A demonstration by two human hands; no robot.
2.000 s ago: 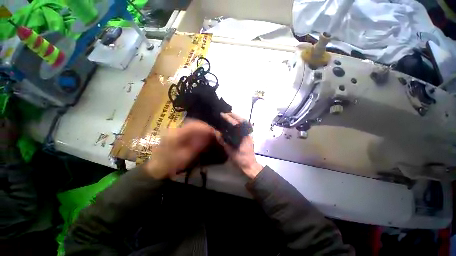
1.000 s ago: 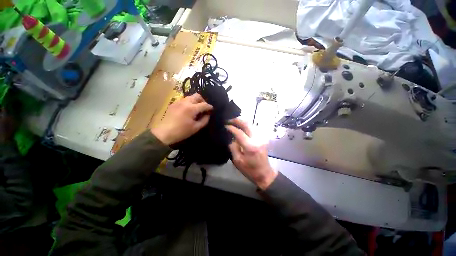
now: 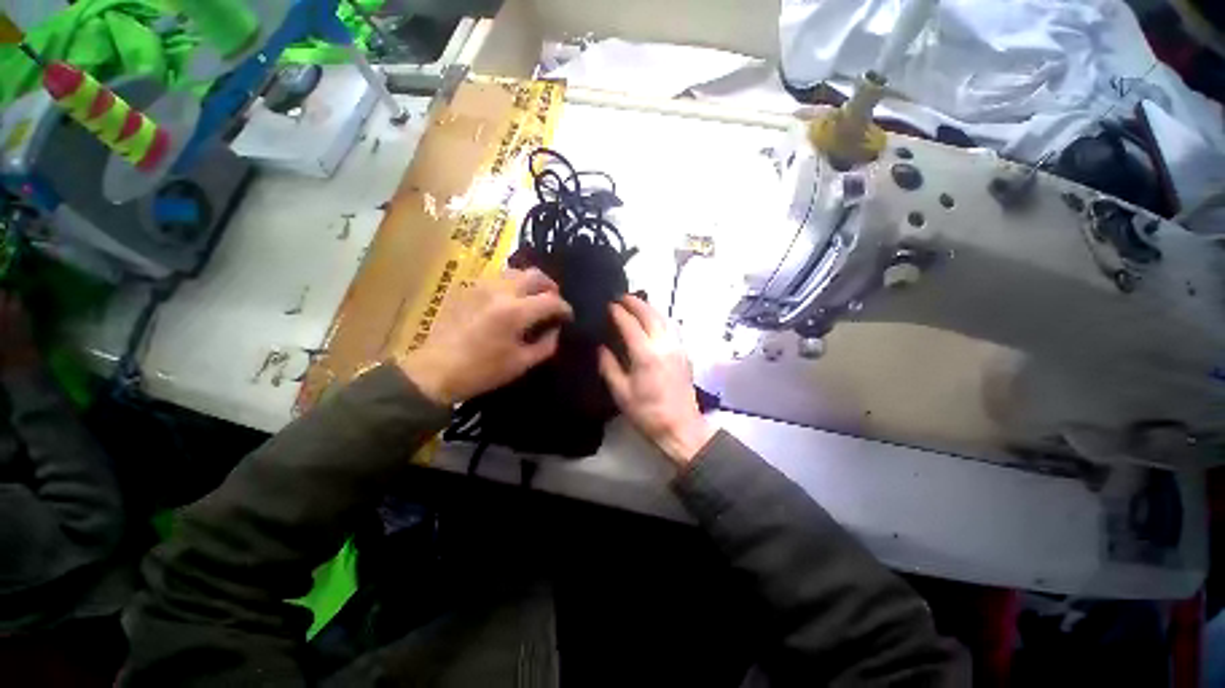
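Note:
A dark heap of black cut pieces [image 3: 558, 390] lies on the white table, partly over the cardboard's right edge. Loops of black cord [image 3: 571, 208] stick out at its far end, and cord ends hang at its near end. My left hand [image 3: 500, 329] rests on the heap's left side with bent fingers. My right hand [image 3: 654, 370] rests on its right side, fingers curled against the cloth. The black cloth hides detail at the fingertips, so whether either hand grips a piece cannot be told.
The cream-white sewing machine [image 3: 940, 323] stands close on the right. A cardboard sheet with yellow tape [image 3: 390, 289] lies left. White fabric [image 3: 981, 67] is piled behind the machine. A neighbouring machine with a yellow-pink thread cone [image 3: 108, 118] and green fabric are at far left; a person's sleeve [image 3: 54, 470] shows there.
Two seconds ago my right hand held a black bundle up while my left hand moved, blurred, beside it. Now the black pieces lie spread on the table with both hands on them.

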